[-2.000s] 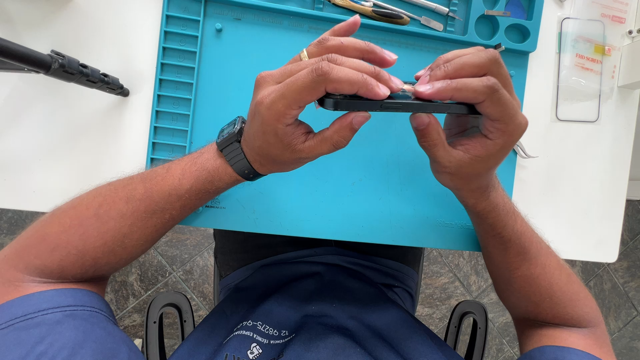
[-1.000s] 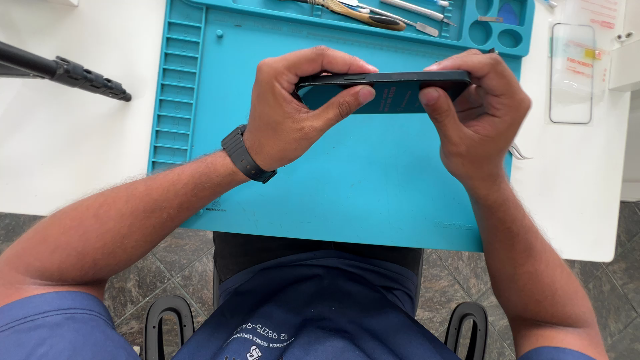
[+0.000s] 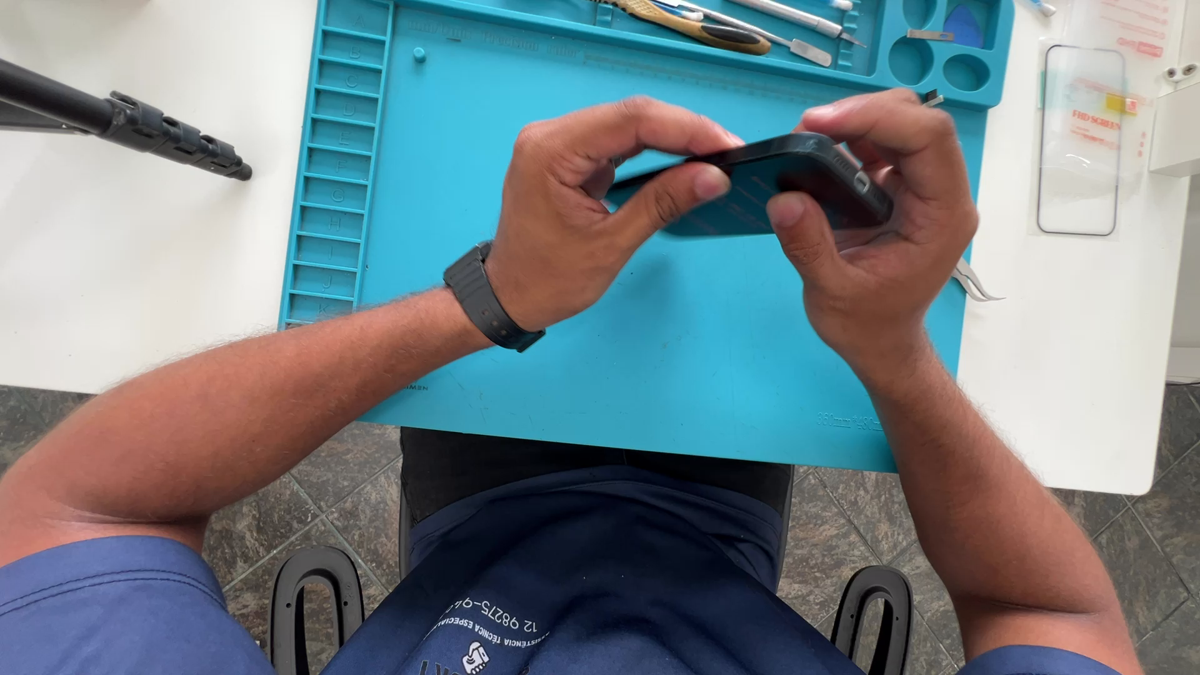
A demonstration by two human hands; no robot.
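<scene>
A dark smartphone [image 3: 764,187] is held up above the teal silicone work mat [image 3: 609,375], tilted so that its edge and one glossy face show. My left hand [image 3: 600,206] pinches its left part between thumb and fingers. At the other end, my right hand [image 3: 881,216] has its thumb on the near side and its fingers behind. The port in the phone's short edge is visible near my right fingers. A black watch band [image 3: 487,295] is on my left wrist. Parts of the phone are blurred and covered by my fingers.
Pry tools and a tan-handled tool [image 3: 722,36] lie in the mat's top tray. Tweezers [image 3: 973,279] poke out past my right wrist. A black-framed screen protector [image 3: 1078,141] lies on the white table at right. A black tripod leg [image 3: 122,122] reaches in from the left.
The phone has turned from nearly level and edge-on to slanted, its right end now lower and showing the port edge. Two seconds ago my fingertips met over its top; now the hands are apart.
</scene>
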